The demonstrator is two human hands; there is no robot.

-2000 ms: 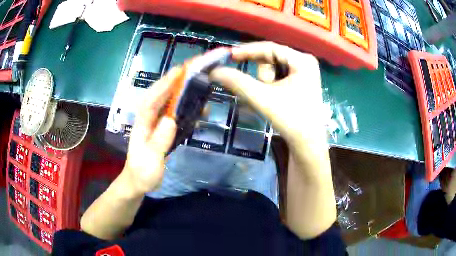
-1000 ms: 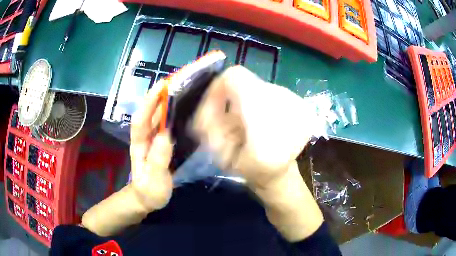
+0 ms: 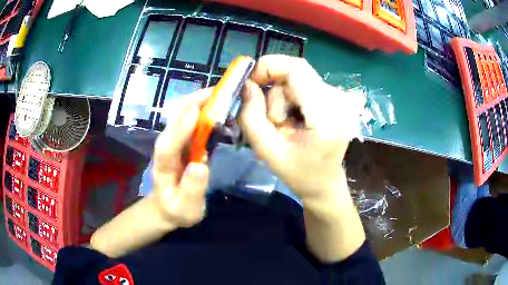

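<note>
A phone (image 3: 220, 103) with a bright orange edge is held tilted on its side above the lens tray. My left hand (image 3: 181, 161) grips its lower left side. My right hand (image 3: 301, 117) has its thumb and forefinger at the phone's upper right edge; whether it pinches film or a tool there is hidden and blurred. The phone's front faces right and shows only as a thin slanted strip. The lens tray (image 3: 179, 71), clear with black-framed lenses in rows, lies behind both hands.
A red foam tray (image 3: 334, 25) lies across the back; another (image 3: 473, 106) stands at right. Film scraps (image 3: 381, 110) lie right of my right hand. A fan (image 3: 64, 123) is at the left edge. A cardboard box (image 3: 412, 189) sits below the bench. Another person's sleeve (image 3: 487, 228) shows at right.
The phone has turned so more orange edge shows. My right hand moved from across the phone's face to its upper edge. The view has shifted slightly.
</note>
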